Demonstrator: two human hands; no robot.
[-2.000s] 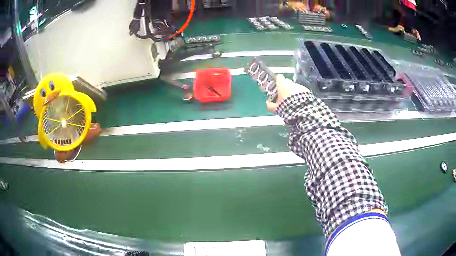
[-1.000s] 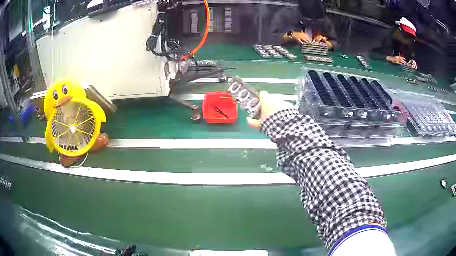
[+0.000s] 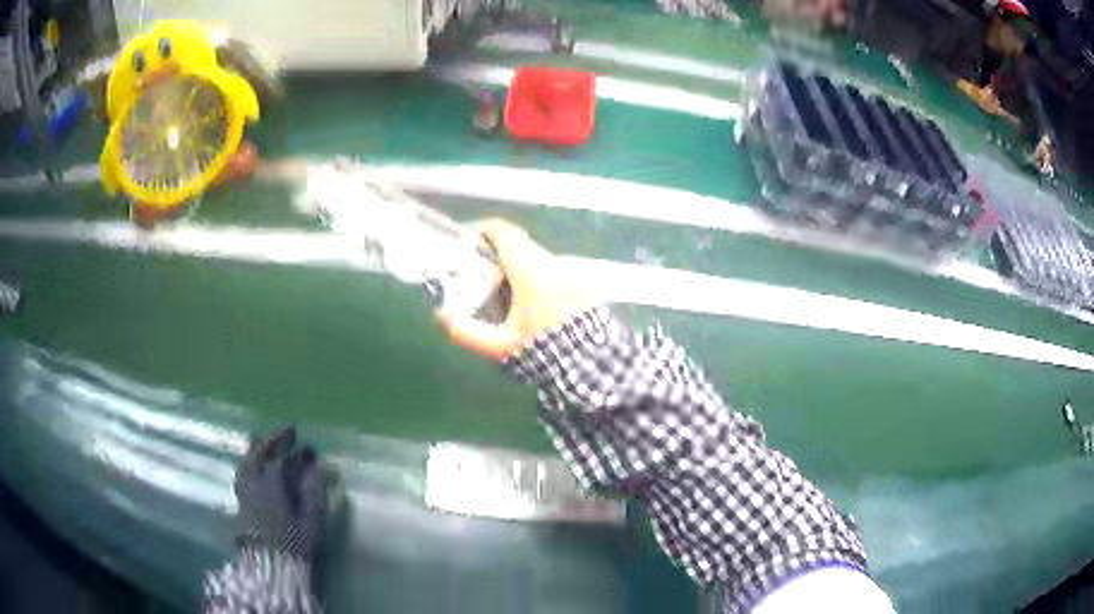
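A long silver metal frame plate (image 3: pixel 390 228), blurred, extends up and left from my bare right hand (image 3: pixel 510 288). My right hand is shut on its near end, above the green bench. My left hand (image 3: pixel 278 486), in a black glove, is at the lower left, low over the near edge of the bench. It is blurred, and its fingers and anything in them cannot be made out. A pale fixture plate (image 3: pixel 492 480) lies at the near edge between my hands.
A yellow duck-shaped fan (image 3: pixel 174 132) stands at the far left. A red bin (image 3: pixel 549 106) is beyond my right hand. Stacked blister trays (image 3: pixel 858 168) and a flatter clear tray (image 3: pixel 1050 246) are at the far right. Another person's hand (image 3: pixel 990 98) shows at the top right.
My right hand has moved left and nearer with the metal frame plate. My gloved left hand has come into view. The view has tilted down, showing more of the pale fixture plate.
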